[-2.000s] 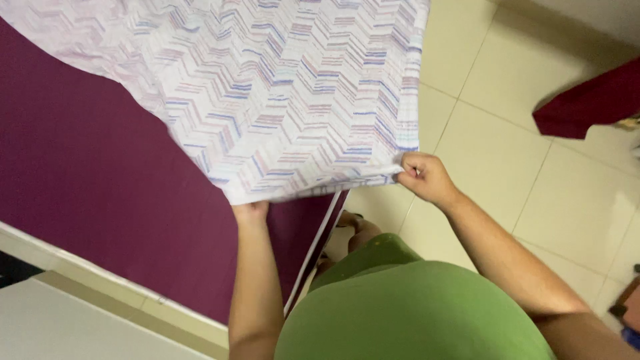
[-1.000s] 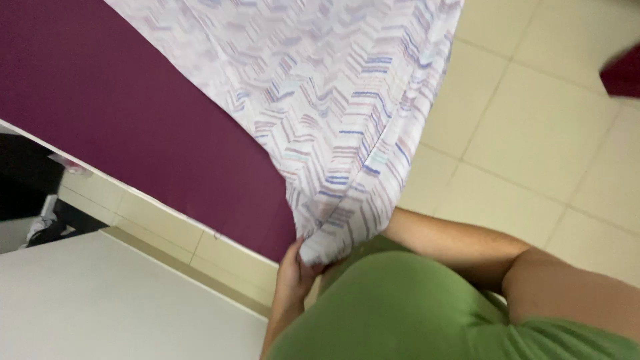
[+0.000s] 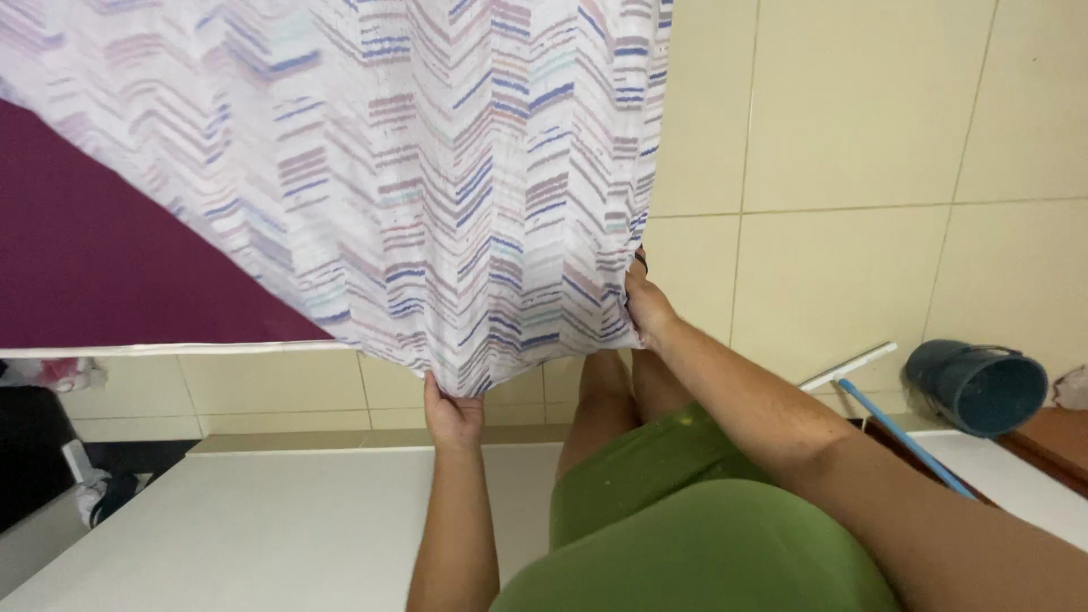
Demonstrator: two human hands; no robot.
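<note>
A white cloth sheet with a chevron pattern [image 3: 476, 187] in blue, mauve and pink hangs from my two hands and spreads over part of a maroon-covered bed or mattress [image 3: 127, 246]. At the sheet's lower edge, my left hand [image 3: 455, 412] pinches the fabric, with the thumb in sight and the other fingers partly hidden under it. My right hand [image 3: 650, 306] grips the right corner; its fingertips are partly behind the cloth. Between the hands the lower edge sags and gathers in folds.
Below the bed edge is a white flat surface [image 3: 297, 527]. At right on the tiled floor [image 3: 833, 280] are a dark blue bucket [image 3: 999, 391] and a squeegee with a blue handle [image 3: 905, 438]. Dark items lie at the far left.
My hands, close together at the sheet's corner one second ago, are now apart, with the edge spread between them. The view has shifted, bringing the bucket and squeegee into sight.
</note>
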